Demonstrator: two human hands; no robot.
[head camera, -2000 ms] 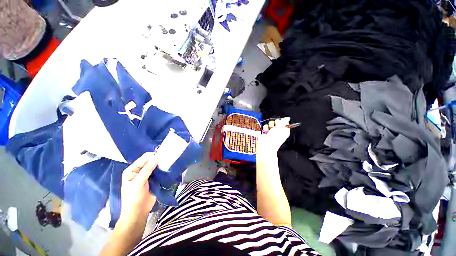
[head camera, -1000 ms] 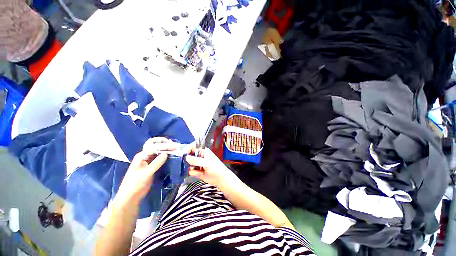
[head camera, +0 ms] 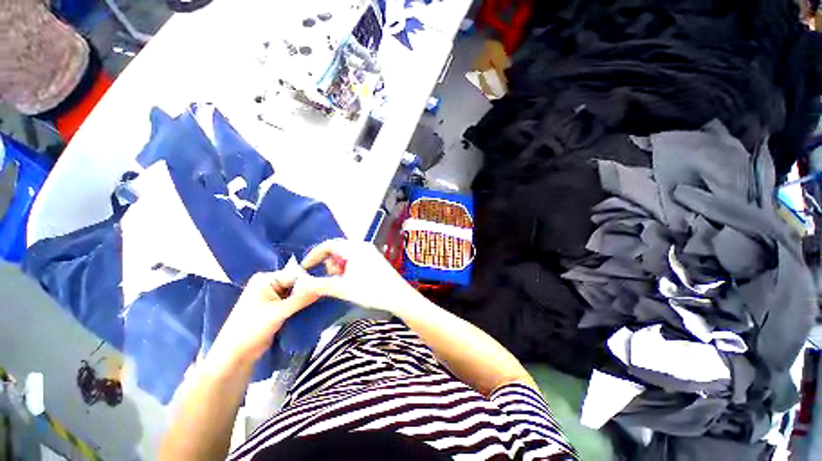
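Observation:
Blue garment panels [head camera: 230,234] with white pieces [head camera: 162,230] lie heaped over the left of the table and hang off its near edge. My left hand [head camera: 270,302] pinches the near edge of the blue cloth, with a small pale tip showing at the fingers. My right hand [head camera: 351,270] meets it there, fingers curled, with something small and reddish at the fingertips, mostly hidden. I cannot tell what it is.
The sewing machine [head camera: 351,76] stands on the white table [head camera: 270,144], small blue pieces behind it. A blue-framed box with a brown woven top [head camera: 439,234] is right of my hands. Black cloth [head camera: 541,225] and grey cloth [head camera: 712,216] are heaped at right. Blue bin at far left [head camera: 25,194].
My right hand has come from beside the black heap to the cloth edge at my left hand. The thin dark tool seen in it earlier no longer shows clearly. The white patch at my left hand is mostly covered.

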